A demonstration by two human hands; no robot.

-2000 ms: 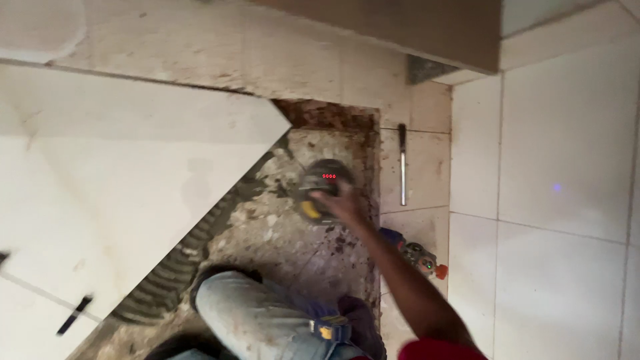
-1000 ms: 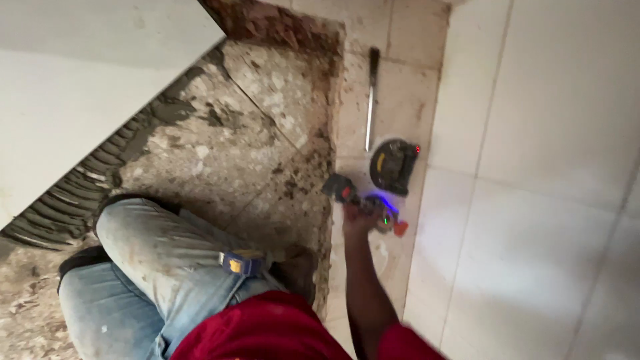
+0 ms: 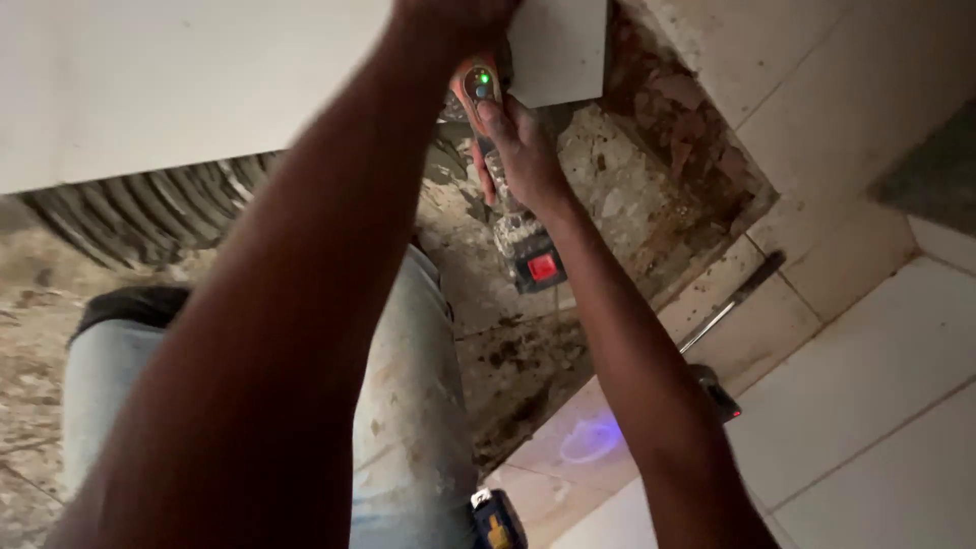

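Note:
My right hand [image 3: 530, 156] is closed around the body of a cordless power tool [image 3: 480, 99], which has an orange casing, a green light and a black battery with a red button. Its battery end points down toward my knees. My left hand [image 3: 461, 19], dark and cut off by the top edge, is at the tool's upper end; its fingers and grip are not clear. Beside the tool are large pale tiles [image 3: 152, 84], with ridged grey mortar [image 3: 152, 213] showing along the edge.
A metal bar with a dark handle [image 3: 732, 301] lies on the floor tiles at right. Near it, a black device with a red light [image 3: 717, 393] is partly behind my right forearm. Rough, broken floor [image 3: 625, 198] borders the tiles. A tape measure [image 3: 496, 522] is at my waist.
The power tool has moved from beside the black device to the large tile's edge. My left arm has come into view. The black device, in hand two seconds ago, was released by one second ago.

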